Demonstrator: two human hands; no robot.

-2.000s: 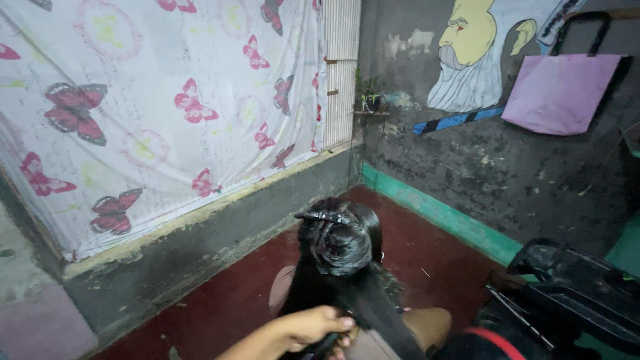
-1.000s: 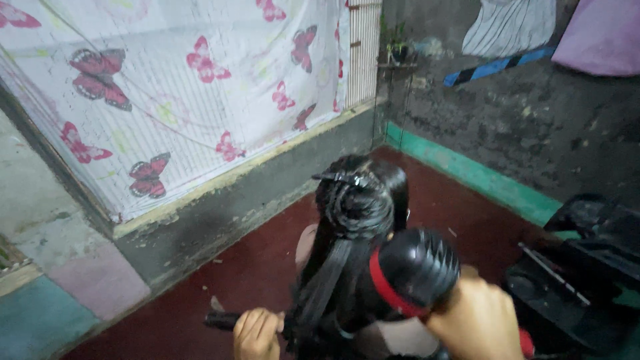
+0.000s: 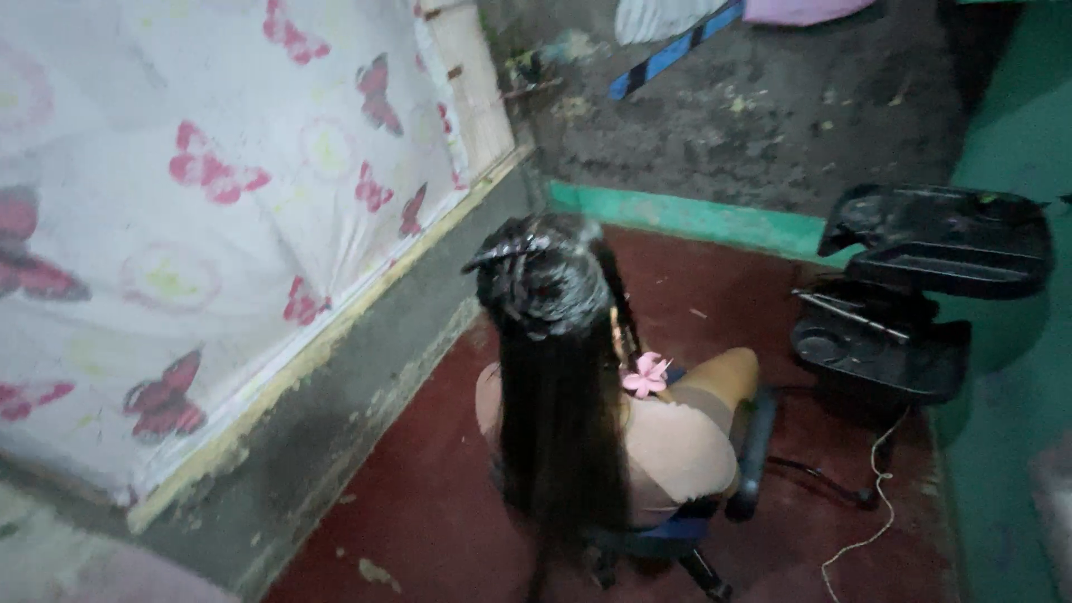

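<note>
Neither my left hand nor my right hand shows in the head view now. A seated person, seen from behind, has long dark hair [image 3: 561, 427] hanging straight down the back. The upper part of the hair is gathered in a coil [image 3: 548, 289] on top, with a dark hair clip [image 3: 511, 249] across its left side. A pink flower-shaped ornament [image 3: 646, 374] lies by the right shoulder. The person wears a light top [image 3: 682, 452] and sits on a wheeled chair [image 3: 758, 452] with a dark armrest. The hair dryer and the dark-handled tool are out of view.
Right of the chair stands a black salon trolley [image 3: 879, 347] with a thin light rod [image 3: 850, 314] on its tray. A pale cord [image 3: 875, 502] trails from it over the red floor [image 3: 444, 502]. A butterfly-print curtain [image 3: 226, 176] hangs at left above a concrete ledge [image 3: 335, 352].
One second ago both hands were in view, the left on a dark handle and the right by a black hair dryer; both have left the view. The view has shifted, showing more of the trolley.
</note>
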